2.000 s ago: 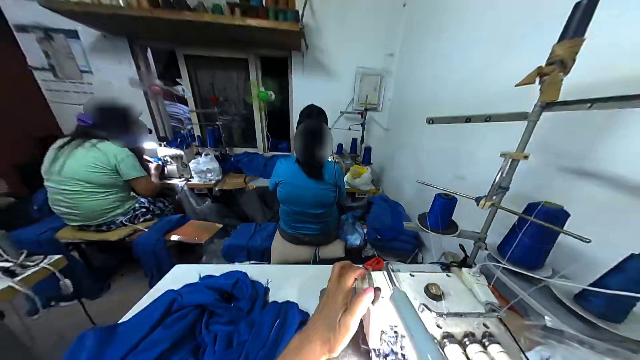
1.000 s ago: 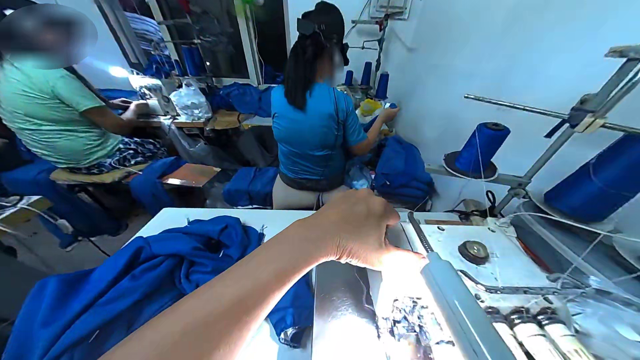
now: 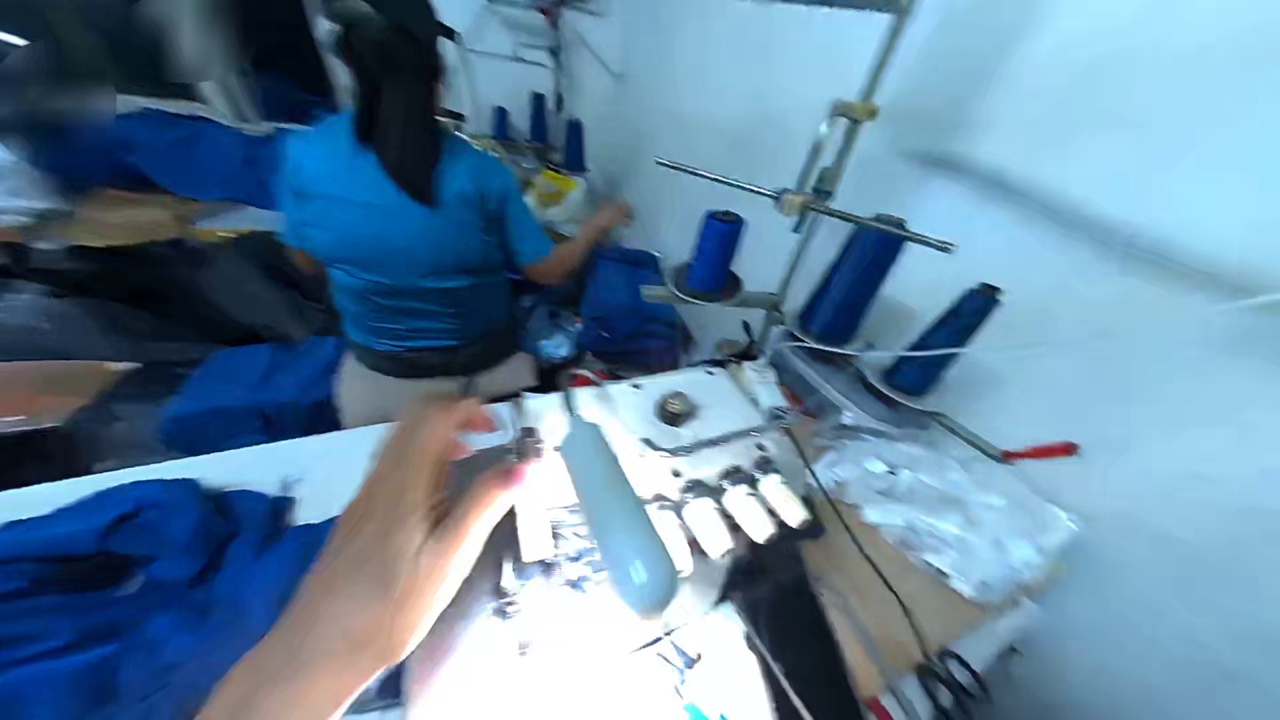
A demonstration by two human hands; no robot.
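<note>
My left hand (image 3: 400, 520) reaches up from the lower left, thumb and fingers apart, beside the left end of an overlock sewing machine (image 3: 640, 420). A small metal part (image 3: 527, 440) of the machine lies at its fingertips; blur hides whether they touch. Right of the hand stands a pale grey lamp or handle-shaped piece (image 3: 620, 520), above the brightly lit needle area. White tension knobs (image 3: 740, 505) line the machine's front. Blue fabric (image 3: 140, 590) lies bunched on the white table (image 3: 330, 455) at the left. My right hand is not in view.
A thread stand (image 3: 840, 150) with blue thread cones (image 3: 855, 280) rises behind the machine. At right are a clear plastic bag (image 3: 950, 510), black-handled scissors (image 3: 950, 680) and a red-handled tool (image 3: 1040, 452). A co-worker in a blue shirt (image 3: 410, 240) sits beyond the table.
The view has swung right and down, showing the plastic bag and scissors. My left hand, earlier over the machine's left part beside the grey piece, is now left of it with a gap between.
</note>
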